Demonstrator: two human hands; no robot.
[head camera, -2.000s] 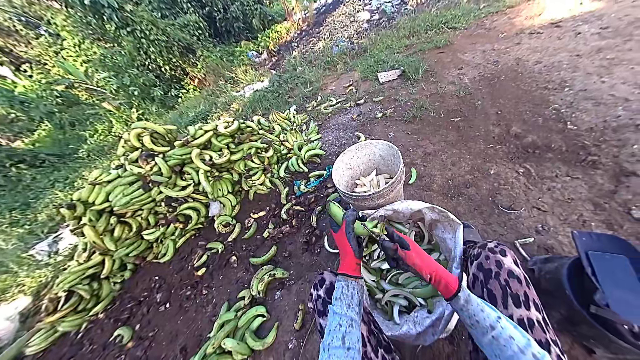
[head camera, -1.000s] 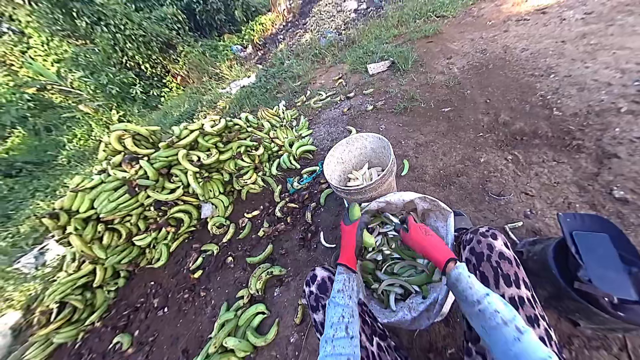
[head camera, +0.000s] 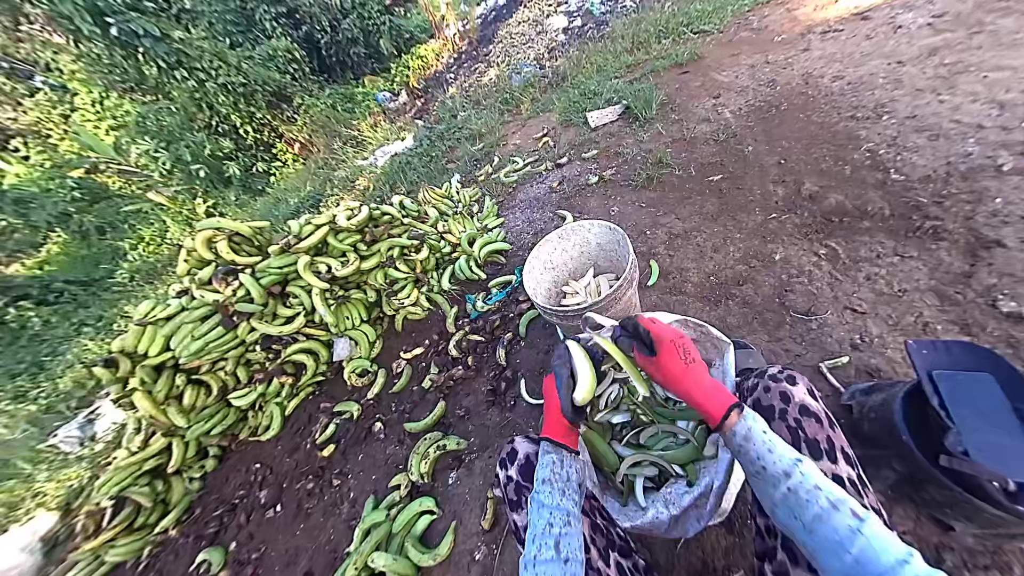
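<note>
My left hand (head camera: 565, 392), in a red and black glove, grips a partly peeled green plantain (head camera: 582, 372) whose pale flesh shows. My right hand (head camera: 668, 356), gloved alike, holds a strip of green peel (head camera: 622, 364) beside it. Whether a knife is in either hand cannot be told. Both hands are over an open woven sack (head camera: 676, 512) between my knees, with many green peels (head camera: 660, 448) inside. Just beyond the sack stands a stained pale bucket (head camera: 620, 304) with peeled plantains (head camera: 588, 286) in its bottom.
A large heap of green plantains (head camera: 320, 296) spreads over the ground at left. A smaller bunch (head camera: 396, 532) lies nearer my left knee. At right stands a black bucket (head camera: 904, 432) with a dark flat object (head camera: 980, 416) on top. Bushes and grass border the soil.
The right hand has moved from the sack's right side toward the left hand, and a peel strip now shows in it. Pale flesh now shows on the plantain in the left hand.
</note>
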